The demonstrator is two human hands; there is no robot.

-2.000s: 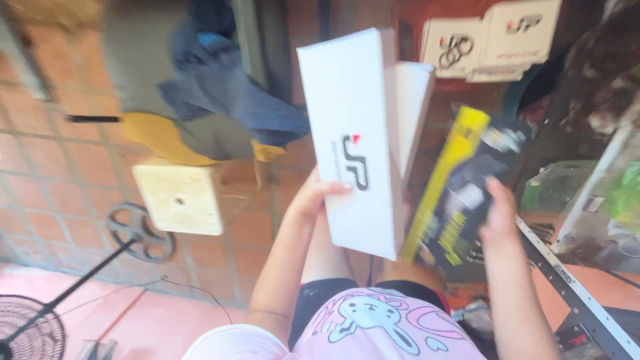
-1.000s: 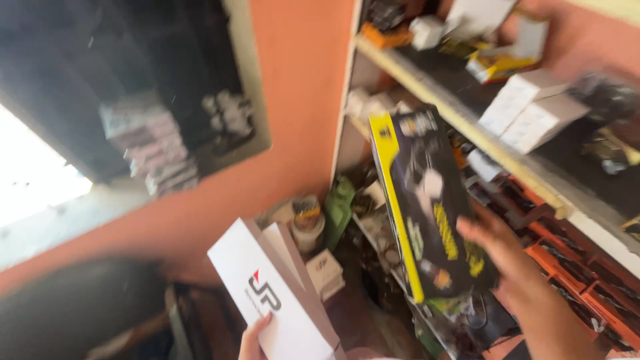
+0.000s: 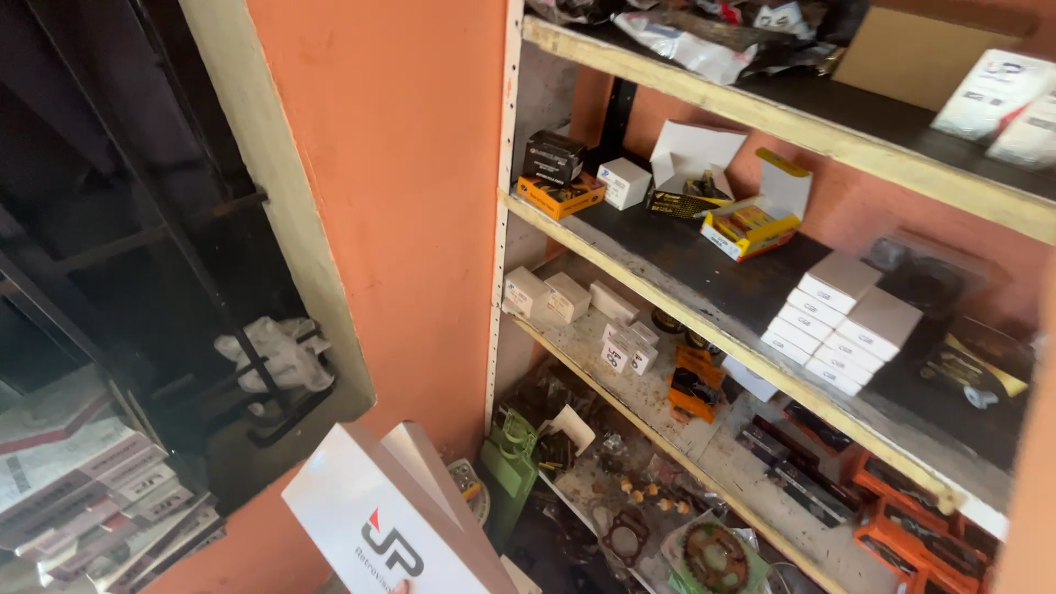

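Note:
Two long white cardboard boxes with printed letters stand tilted at the bottom, one behind the other. Only a fingertip of my left hand shows, on the face of the front box; the rest of that hand is below the frame. My right hand cannot be made out. A blurred orange-brown shape fills the right edge, and whether it is an arm or a wall is unclear. On the middle shelf are stacked small white boxes, an open yellow box and an orange box.
Lower shelves hold small white boxes, orange packages and a sprocket. The upper shelf has a brown carton. At left, stacked boxes lie by a barred window; a green container stands near the wall corner.
The view has swung from the floor to the shelving. My right hand and the black and yellow box it held one second ago are no longer seen. The white boxes remain with my left hand.

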